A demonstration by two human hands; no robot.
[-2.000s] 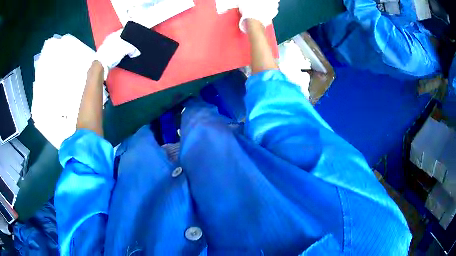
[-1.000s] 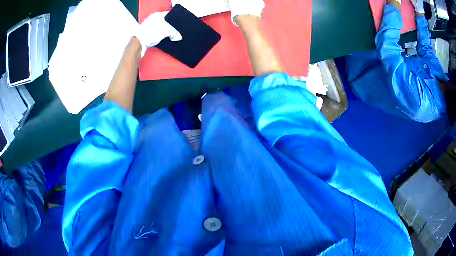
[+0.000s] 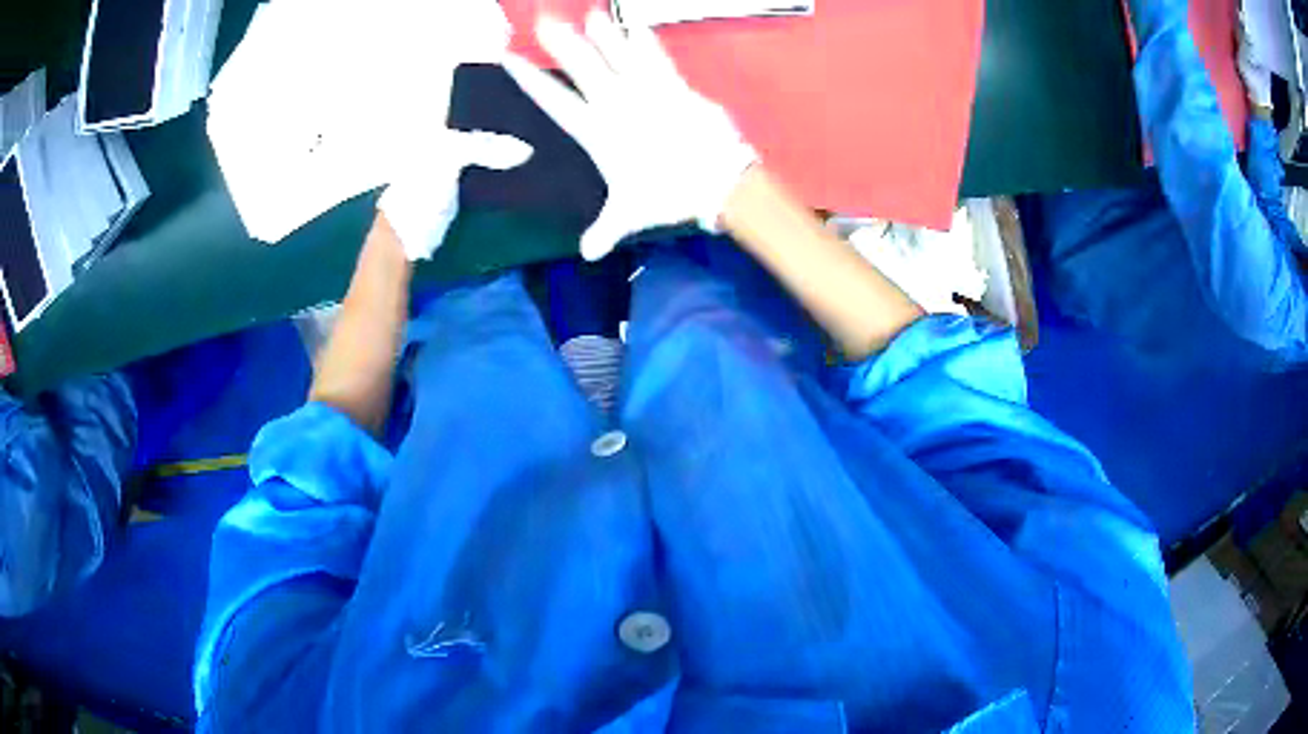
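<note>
A flat black tablet-like device point(image 3: 502, 112) is over the bench edge at the left front of the red-orange work mat point(image 3: 861, 101). My left hand point(image 3: 438, 179), in a white glove, holds the device by its left side, thumb on top. My right hand point(image 3: 646, 136), in a white glove, is spread flat over the device's right part, fingers apart, hiding much of it; whether it touches is unclear. A stack of white bags point(image 3: 330, 115) lies left of the mat. A white box point(image 3: 717, 7) is cut off at the top edge.
White boxes with dark faces point(image 3: 126, 65) stand at upper left, with more stacked boxes point(image 3: 72, 201) below them. A scrap carton point(image 3: 1016, 265) with crumpled white material is below the bench edge at right. Coworkers' blue sleeves point(image 3: 1212, 187) show at right and lower left.
My right hand has left the top of the mat and come left over the device. My left hand has drawn the device towards me. The view has shifted, so the mat sits further right.
</note>
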